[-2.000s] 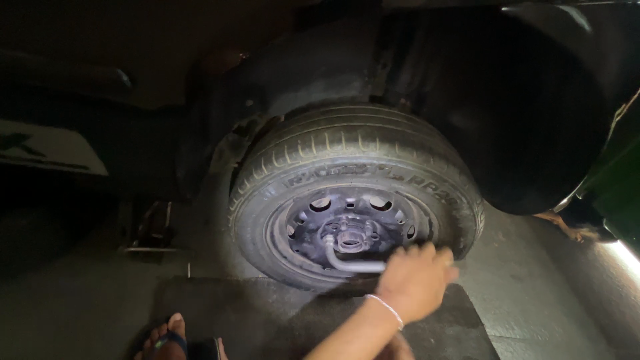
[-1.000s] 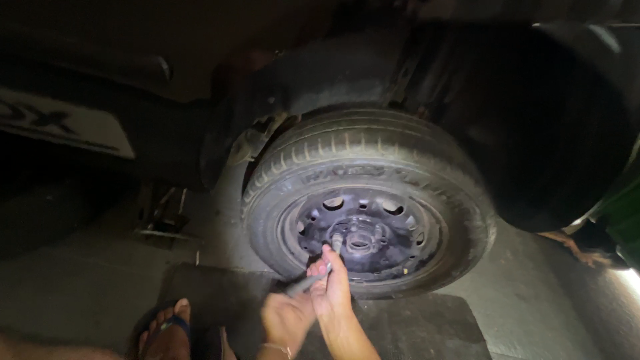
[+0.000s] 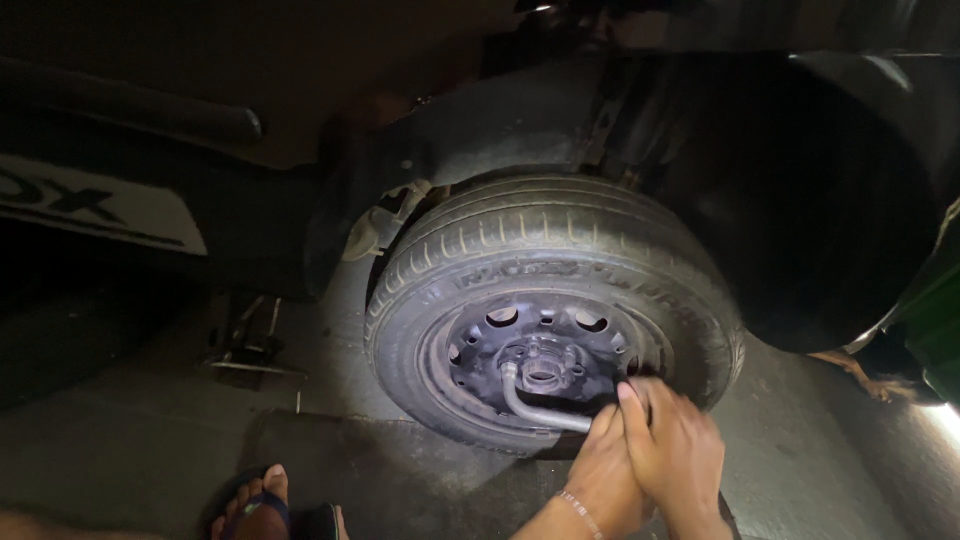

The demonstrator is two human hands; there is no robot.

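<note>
A bent metal lug wrench (image 3: 551, 417) has its socket end on a nut at the left of the hub of a dark steel wheel (image 3: 480, 382). The wheel carries a black tyre (image 3: 517, 232). The wrench's handle runs to the right, low across the rim. My left hand (image 3: 607, 465), with a bracelet at its wrist, is closed round the handle. Against it on the right, my right hand (image 3: 675, 442) is closed at the handle's far end, partly over my left hand. The fingers hide that end.
Dark car bodywork (image 3: 480, 112) hangs above the tyre. A metal jack (image 3: 251, 356) stands on the floor at the left. My feet (image 3: 259, 502), in flip-flops, are at the lower left. Something green (image 3: 937, 330) and a bright light (image 3: 941, 424) are at the right edge.
One second ago the handle pointed down and left, with one hand near the socket; now it points right, with both hands at its far end. Two seconds ago only one hand was plainly on it.
</note>
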